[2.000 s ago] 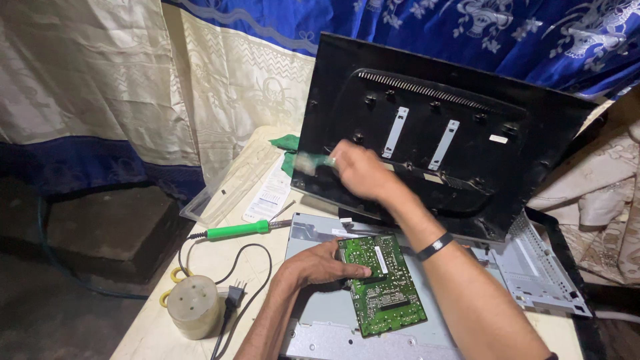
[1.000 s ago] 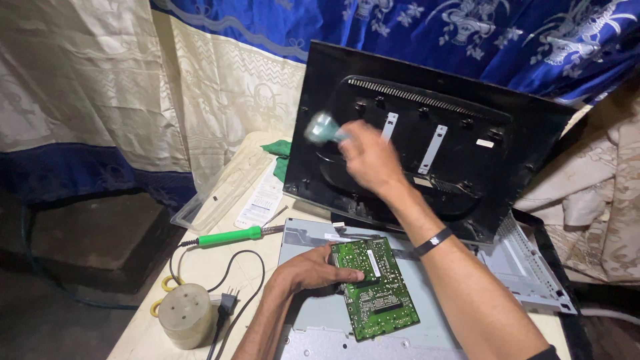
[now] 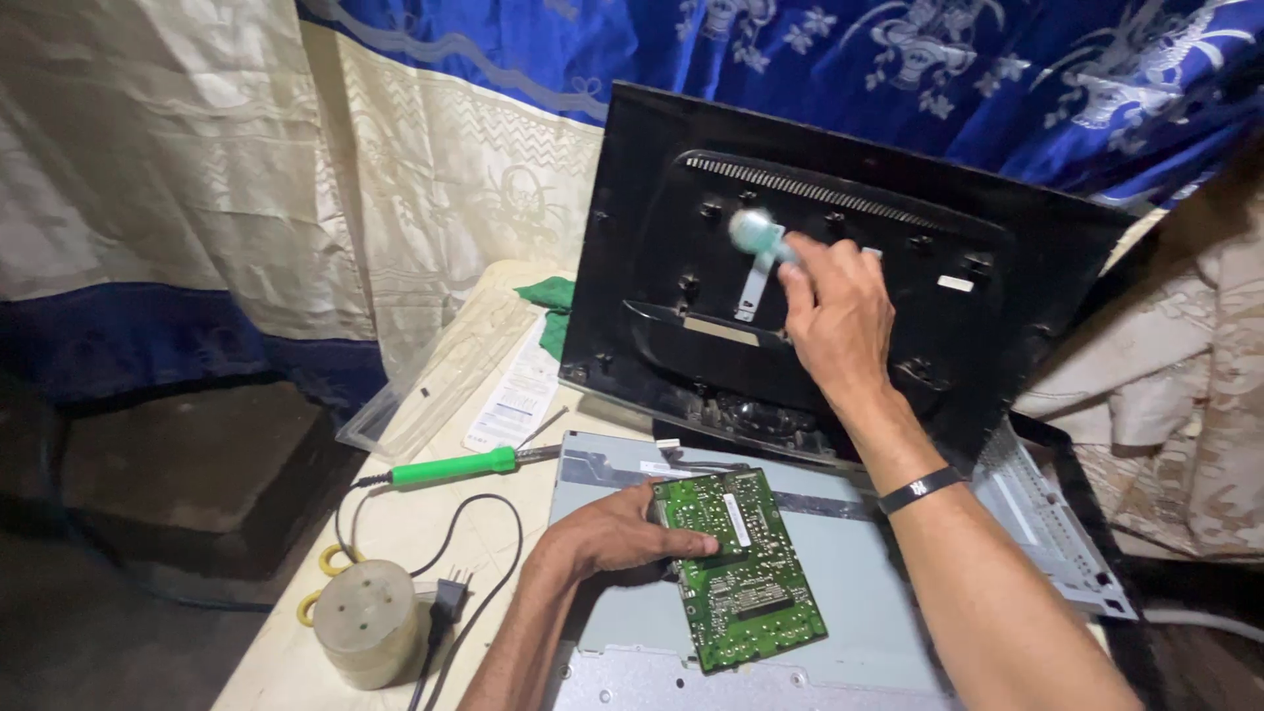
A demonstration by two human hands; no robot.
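Note:
My left hand (image 3: 632,533) grips the left edge of a green printed circuit board (image 3: 741,583), thumb on its solder side. The board is tilted above a grey metal panel (image 3: 849,612). My right hand (image 3: 844,316) is raised and holds a small blurred tool by its handle; its rounded pale-teal head (image 3: 755,232) points left, and I cannot tell its kind, though it may be a brush. Behind it leans a black plastic monitor back cover (image 3: 642,247) with vent slots and metal strips.
A soldering iron with a green handle (image 3: 454,467) lies on the table's left, by a round translucent container (image 3: 365,622) and a power plug (image 3: 449,597). A printed sheet (image 3: 518,390) and green cloth (image 3: 548,294) are behind. A perforated metal frame (image 3: 1057,523) stands right.
My right hand with the tool has moved up and to the right across the black cover since the earliest frame. My left hand still holds the circuit board in about the same place.

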